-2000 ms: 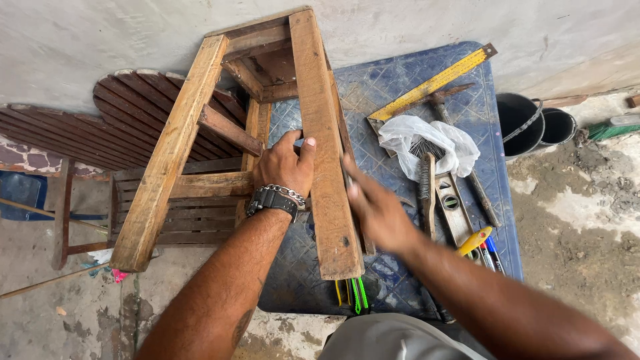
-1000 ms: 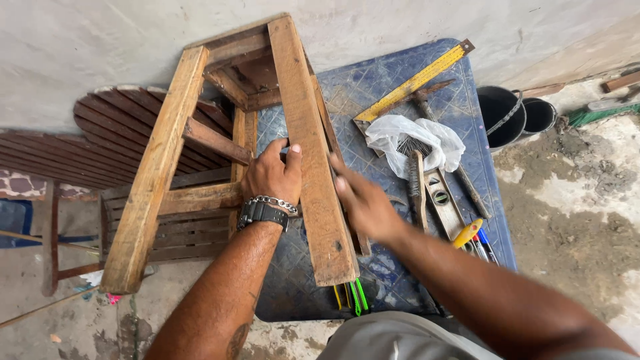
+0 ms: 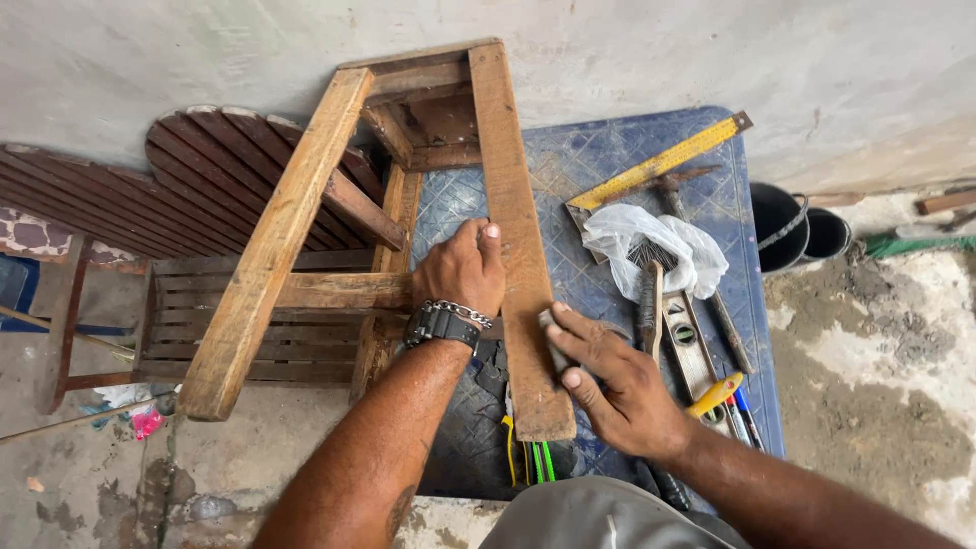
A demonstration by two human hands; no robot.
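Note:
A wooden stool frame [image 3: 518, 229] lies on its side on a blue plastic table [image 3: 625, 145], its legs pointing toward me. My left hand [image 3: 461, 267] grips the near leg's left edge around its middle, by the crosspiece [image 3: 343, 290]. Pressed to the same leg's right edge, lower down, is a folded piece of sandpaper [image 3: 555, 343] under the fingers of my right hand [image 3: 625, 381]. Right of the leg lie a yellow carpenter's square [image 3: 663, 164], a hammer [image 3: 705, 267], a wire brush [image 3: 650, 305] by a plastic bag [image 3: 648, 236], and a spirit level [image 3: 690, 343].
A yellow-handled tool [image 3: 715, 394] and pens [image 3: 743, 419] rest near the table's right edge. Green-handled [image 3: 544, 461] and yellow-handled tools poke out below the leg. Black buckets [image 3: 778, 229] stand right of the table. A slatted wooden bench [image 3: 252, 320] is at left, before the wall.
My right hand, blurred in both earlier frames, now shows clearly with the sandpaper lower along the leg's edge. My left hand keeps its hold on the leg.

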